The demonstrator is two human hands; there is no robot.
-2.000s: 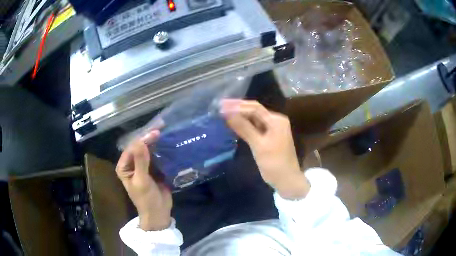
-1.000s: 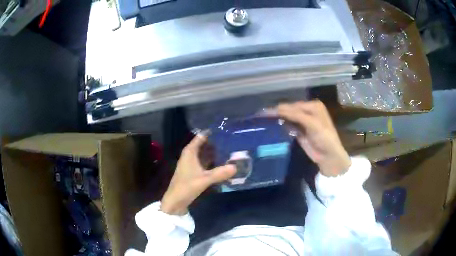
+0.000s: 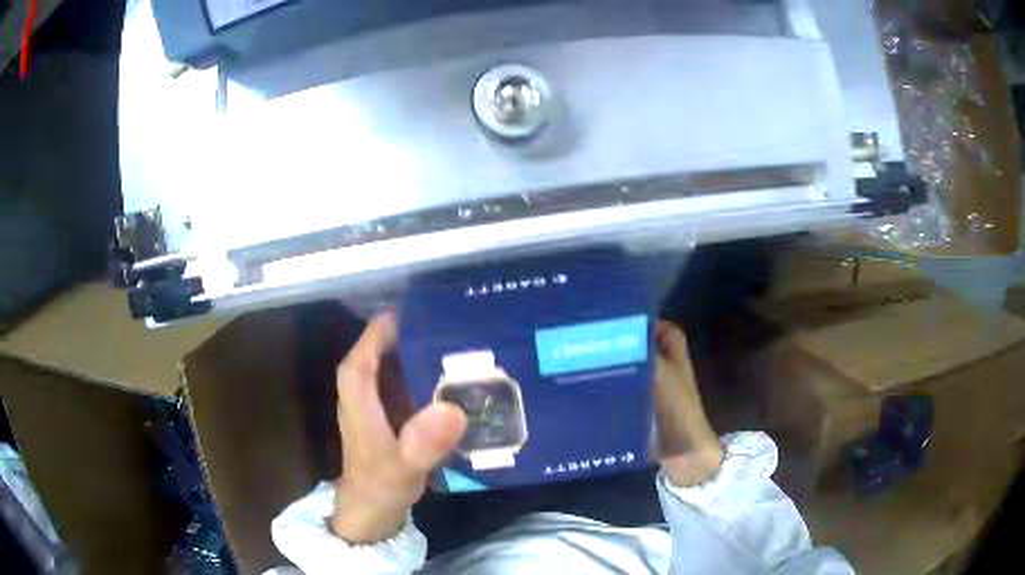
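Observation:
A dark blue smartwatch box (image 3: pixel 584 421) with GARETT lettering, a watch picture and a light-blue patch is held flat in front of me. Clear film (image 3: pixel 671 270) shows beyond its far edge, at the sealing jaws (image 3: pixel 540 236) of the silver-grey heat sealer (image 3: pixel 348 140). The jaws look closed; how far the film goes in is hard to tell. My left hand (image 3: pixel 388 438) grips the box's left side, thumb on its face. My right hand (image 3: pixel 680 404) is at the box's right side, its fingers partly hidden.
The left-hand carton (image 3: pixel 208 393) holds shiny wrapped boxes. The right-hand carton (image 3: pixel 854 371) shows dark blue boxes (image 3: pixel 890 447). A carton of crumpled clear film (image 3: pixel 955 135) stands beyond the sealer's right end. The round knob (image 3: pixel 511 101) is on top of the sealer.
The box has come up against the sealer's near edge and looks larger. My right hand has moved from the film at the far corner down to the box's right side. The sealer fills more of the view.

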